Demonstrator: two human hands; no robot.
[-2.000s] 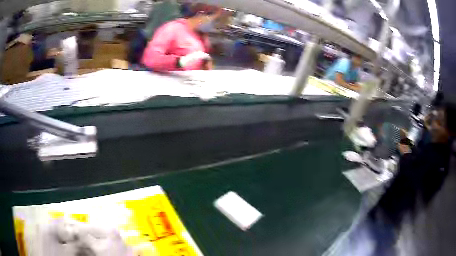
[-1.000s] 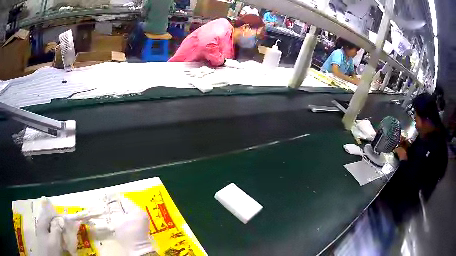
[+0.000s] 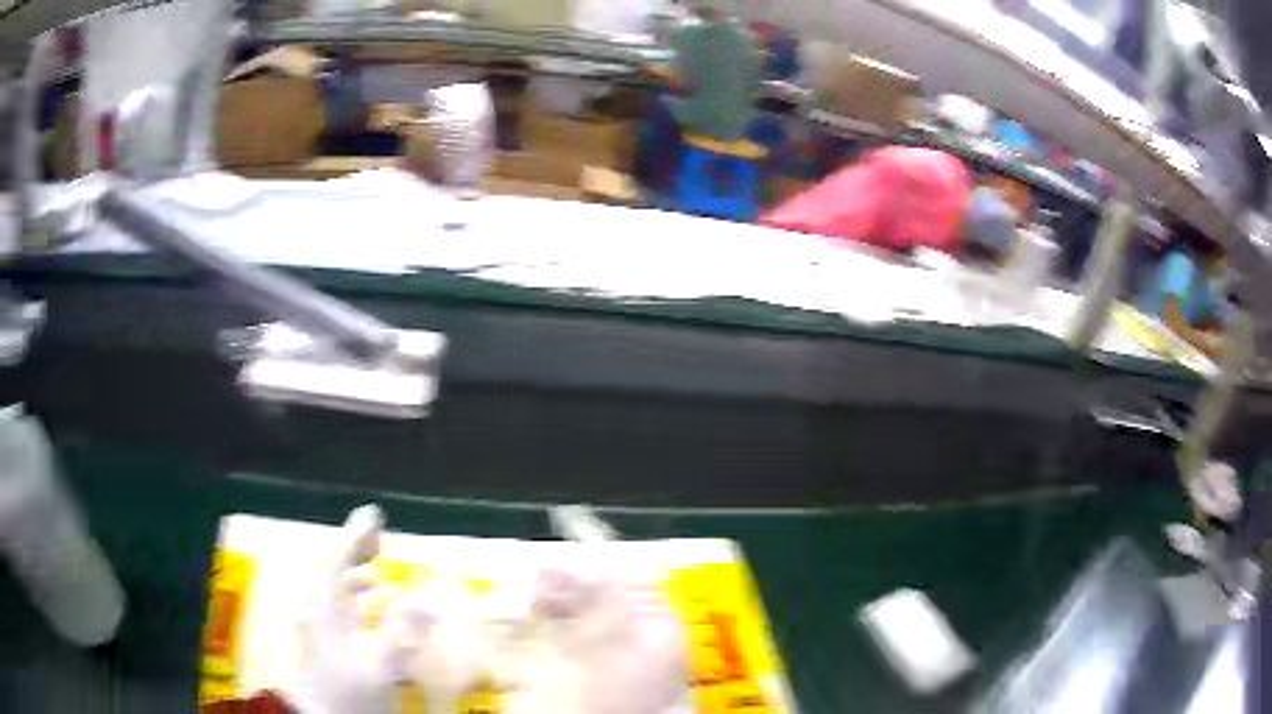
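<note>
The printed white and yellow sheet (image 3: 718,635) lies on the green bench at the bottom centre. Both my hands wear white gloves and are blurred over it. My left hand (image 3: 342,621) is on the sheet's left part, with a finger pointing up. My right hand (image 3: 607,635) is on its right part, with a fingertip near the sheet's far edge. Pale, blurred material shows between the hands; I cannot tell if it is cloth or glove. The hands' lower parts are cut off by the bottom edge.
A cloudy white bottle (image 3: 56,537) stands at the left. A white block (image 3: 917,642) lies right of the sheet. A lamp (image 3: 342,384) lies on the dark conveyor beyond. A shiny, see-through blur (image 3: 1095,635) is at lower right. A person in pink (image 3: 893,202) leans over the far white bench.
The view has turned left, so the sheet, block and lamp sit further right in the picture. The bottle has come into view at the left, and the shiny blur at lower right.
</note>
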